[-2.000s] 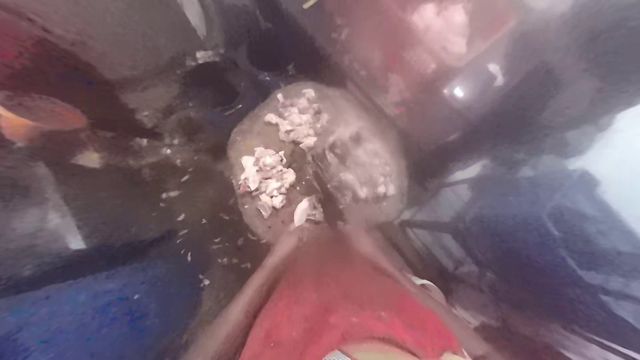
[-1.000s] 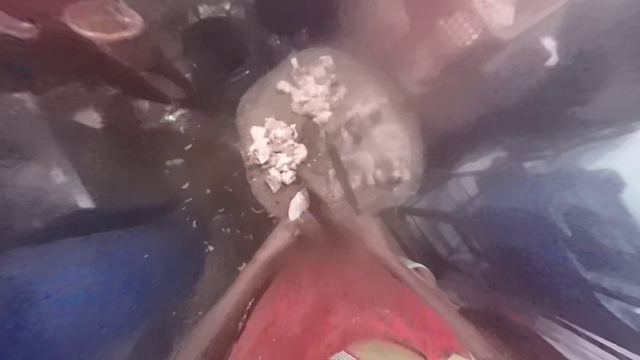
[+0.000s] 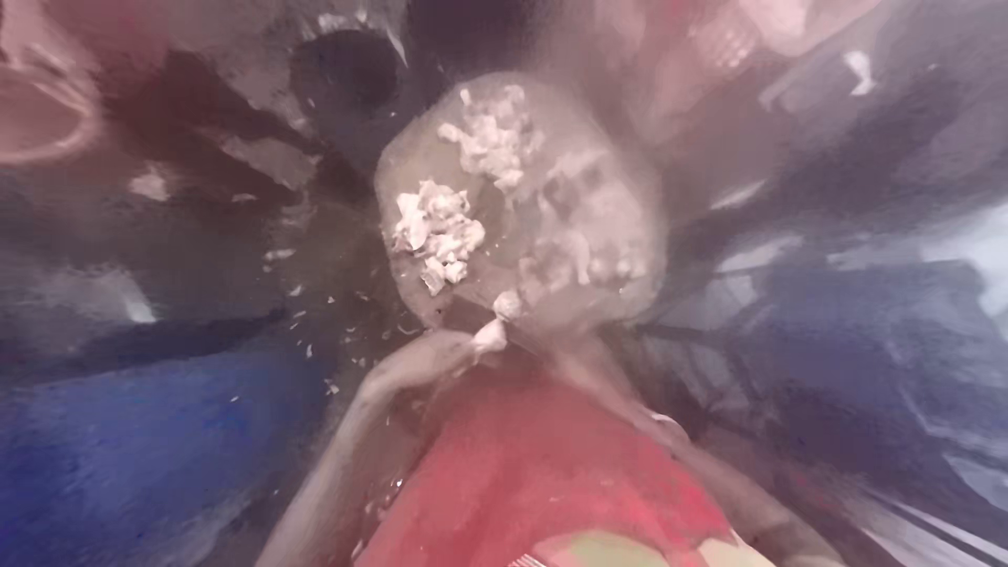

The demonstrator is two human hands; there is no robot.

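Observation:
A round chopping block (image 3: 492,209) lies in front of me in the head view. Pale chopped pieces, which look like meat, form one pile (image 3: 439,232) on its left and another pile (image 3: 496,134) at its far side. More pieces (image 3: 591,228), blurred, cover the right half. My left hand (image 3: 465,344) is at the near edge, its fingers on a pale piece (image 3: 491,336); another small piece (image 3: 508,305) lies just beyond. My right hand (image 3: 563,350) is blurred at the near right edge. A dark, blade-like shape (image 3: 465,313) shows between hands and block; its handle is hidden.
A blue surface (image 3: 157,449) is at the left, with small pale scraps (image 3: 331,386) scattered beside the block. A dark round container (image 3: 346,67) stands beyond it. The rim of a basin-like vessel (image 3: 90,118) shows far left. Blue items (image 3: 850,339) are at the right.
My left hand, low at the block's near edge before, now reaches in with its forearm bent outward. The dark blade that pointed up over the block no longer shows there. The view has shifted somewhat.

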